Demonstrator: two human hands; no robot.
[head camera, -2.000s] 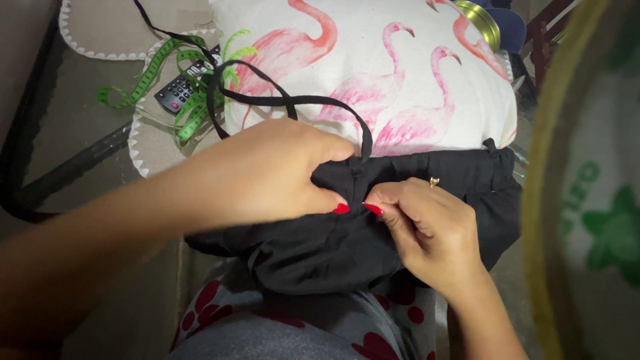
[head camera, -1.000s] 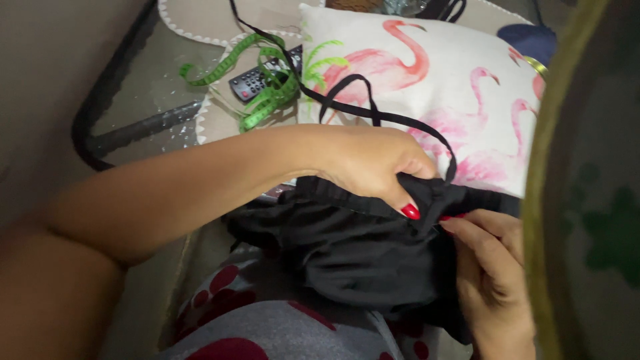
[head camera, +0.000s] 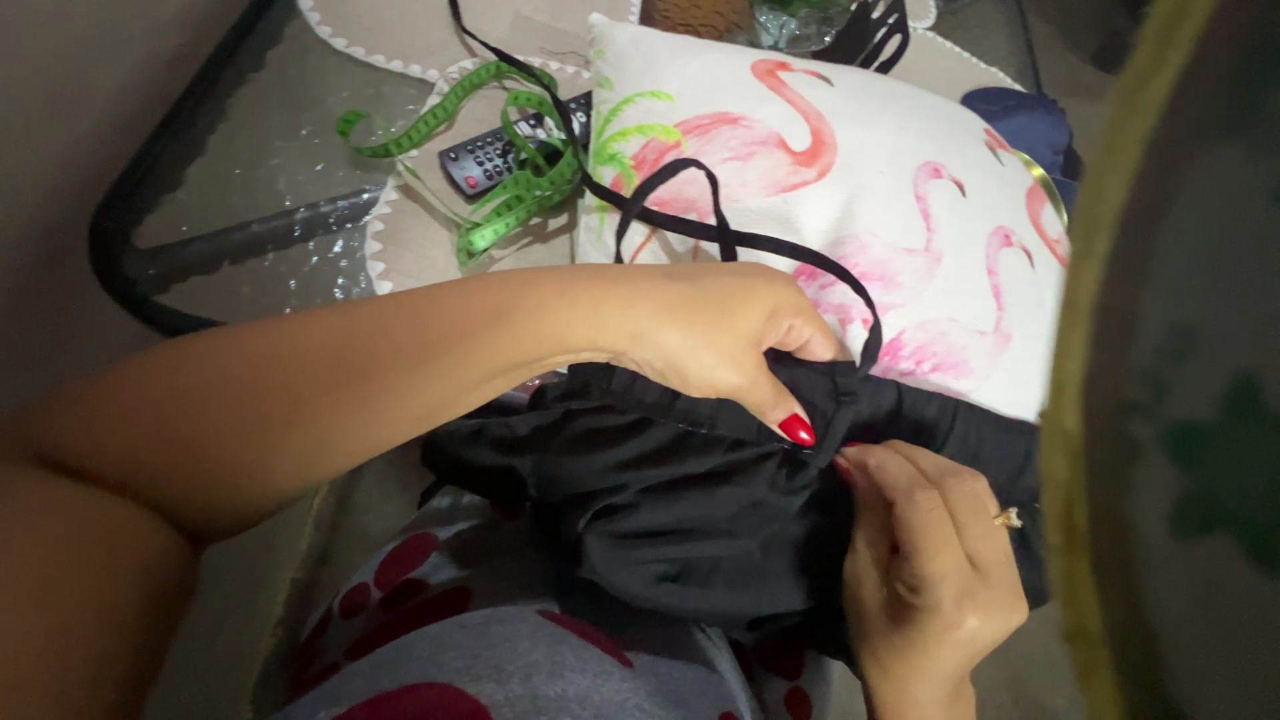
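Note:
A black fabric garment (head camera: 680, 520) with a gathered waistband lies across my lap. My left hand (head camera: 730, 340) grips the waistband from above, its red-nailed thumb pressing on the cloth. Just right of that thumb, my right hand (head camera: 930, 540) pinches the same band between thumb and forefinger; the fingertips are partly hidden. From the waistband beside my left hand a black fabric cord (head camera: 800, 250) rises, loops over the flamingo-print cushion (head camera: 740, 110) and runs off the top of the view. I cannot tell whether either hand holds anything small.
A green tape measure (head camera: 500, 215) lies over a black remote control (head camera: 475, 165) on a beige mat (head camera: 400, 230) on the glass table. A dark blue item (head camera: 1020, 125) sits behind the cushion. A blurred, yellow-rimmed object (head camera: 1110, 360) fills the right side, close to the camera.
Both hands stay close together on the waistband. The right hand's fingers have shifted slightly against the cloth. The view has swung, moving the scene about in the frame.

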